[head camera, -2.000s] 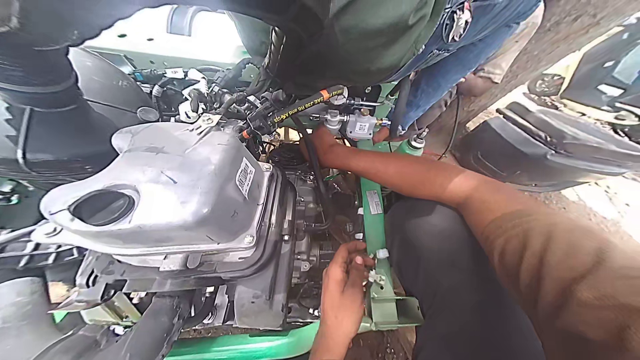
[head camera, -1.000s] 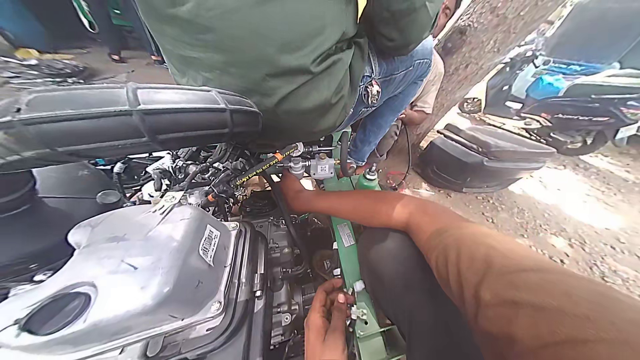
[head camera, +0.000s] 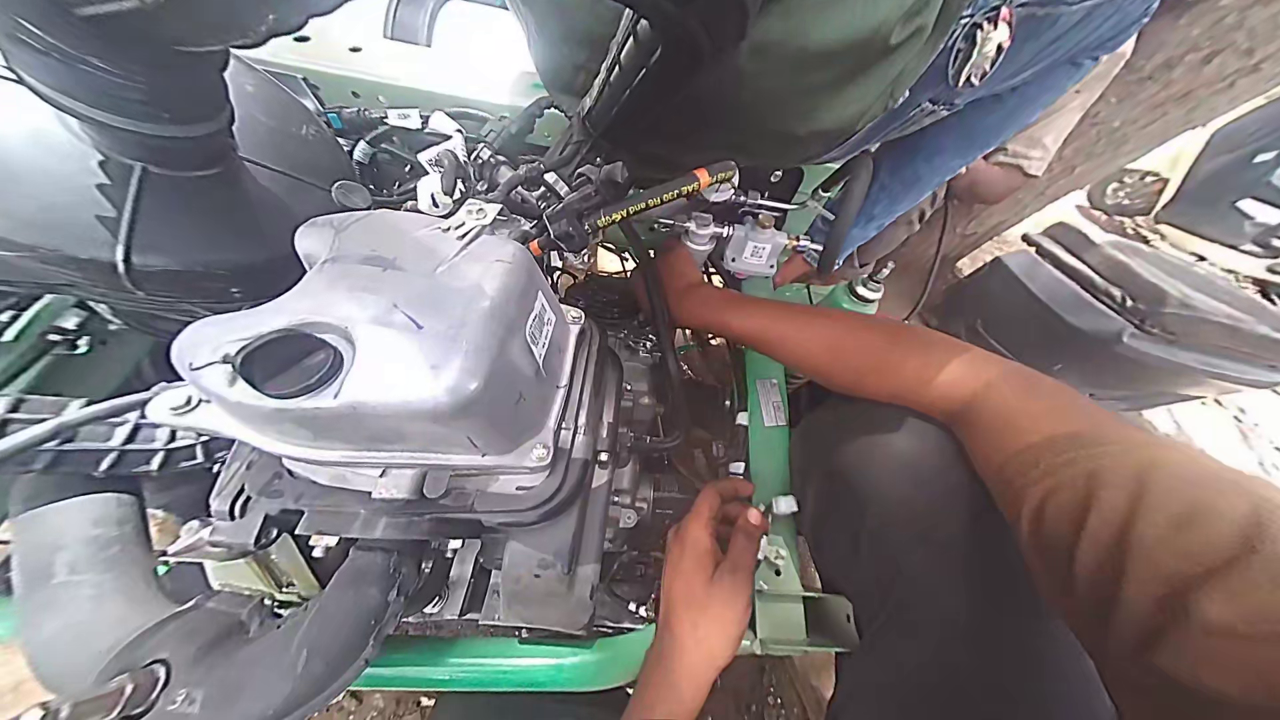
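My left hand (head camera: 710, 565) is beside the green frame rail (head camera: 770, 440), its thumb and index finger bent close together near small white plastic clips (head camera: 785, 504). Whether something thin is between the fingertips is unclear. From the right, my right arm crosses over the rail, and my right hand (head camera: 675, 285) reaches in among hoses and wiring beside a silver metal regulator block (head camera: 752, 248). Its fingers are hidden. Above it runs a black rubber hose with yellow lettering (head camera: 665, 200). The silver metal engine cover (head camera: 420, 330) lies left of both hands.
A person in a dark green garment (head camera: 830, 90) and blue jeans (head camera: 930, 140) leans over the far side. Large black ducting (head camera: 160, 130) is at upper left. A green tube (head camera: 500, 665) crosses below the engine. A black plastic housing (head camera: 1090, 310) stands on the ground at right.
The view has shifted between frames. Both hands stay in about the same places on the engine and rail; no grasp or release is plain.
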